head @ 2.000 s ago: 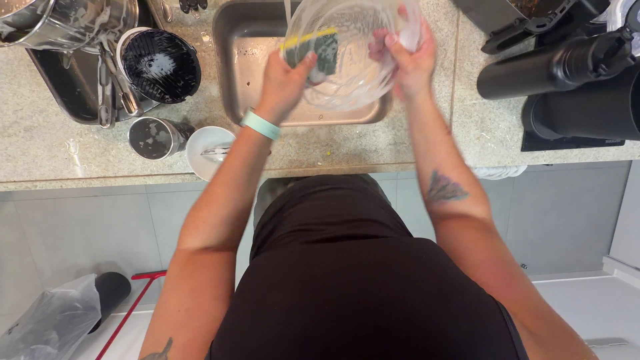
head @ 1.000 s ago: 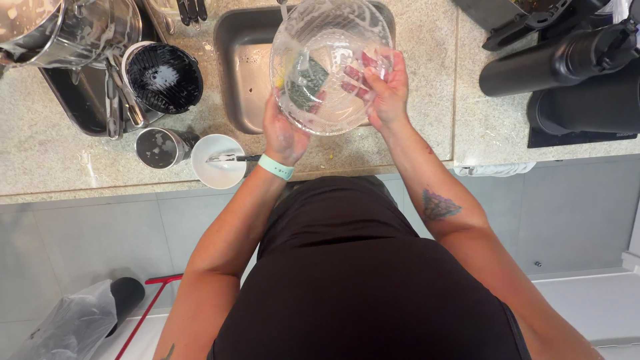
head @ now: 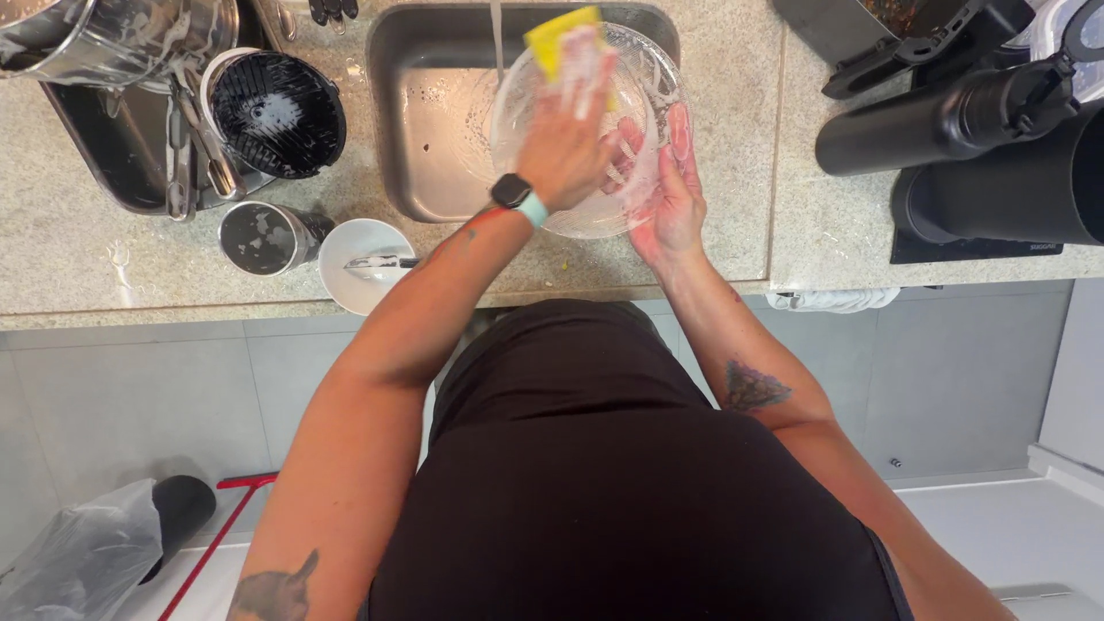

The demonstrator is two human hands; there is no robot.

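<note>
A clear, round bowl with suds on it is held over the right part of the steel sink. My right hand grips its right edge, with fingers showing through the clear wall. A yellow and green sponge is under the fingers of my left hand, which is pressed to the bowl and blurred. A thin stream of water falls into the sink beside the bowl's left edge.
Left of the sink are a soapy black round part, metal tongs, a black tray, a steel cup and a white bowl holding a utensil. At right lie a black bottle and a large black container.
My left hand with the sponge has moved from the bowl's lower left side up across its face. The bowl has turned in my hands. My right hand still holds its right side.
</note>
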